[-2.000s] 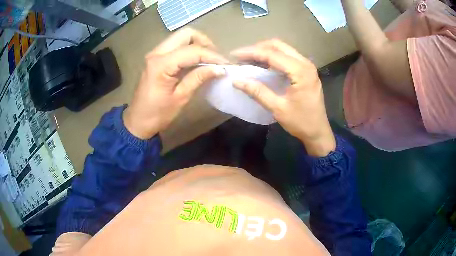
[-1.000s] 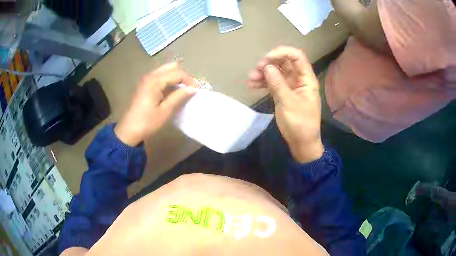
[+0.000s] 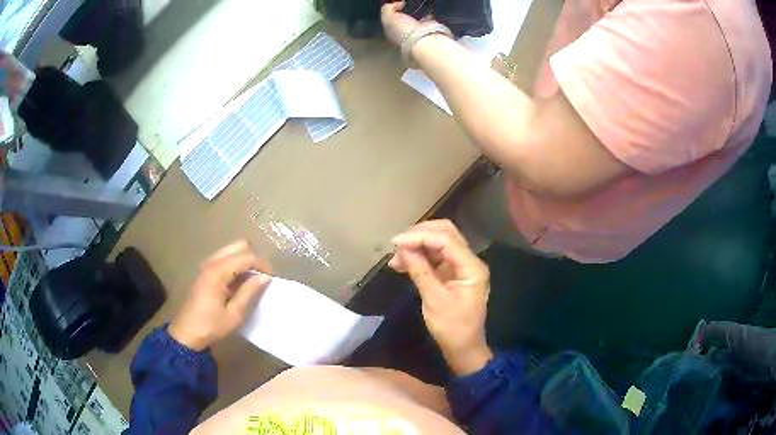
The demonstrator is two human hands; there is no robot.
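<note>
My left hand (image 3: 219, 293) pinches a white sticker backing sheet (image 3: 306, 323) at its upper left corner, between thumb and fingers. The sheet hangs slightly curled toward my body, over the bench's front edge. My right hand (image 3: 447, 285) is raised to the right of the sheet and does not touch it. Its thumb and fingertips are close together; whether a tiny sticker is between them cannot be told. A glinting patch of small clear stickers (image 3: 293, 238) lies on the brown cardboard (image 3: 374, 161) beyond the sheet.
A black fan unit (image 3: 94, 302) stands at the left. Printed label sheets (image 3: 234, 153), partly curled, lie further back. More black units (image 3: 81, 110) are at the back left. A neighbour in a pink shirt (image 3: 664, 93) reaches over the bench at right, hand at a black unit (image 3: 464, 17). Crates (image 3: 587, 395) are at lower right.
My right hand has come off the sheet and moved right; my left hand keeps it. The view has shifted, showing more bench. The neighbour's arm now reaches to a black unit.
</note>
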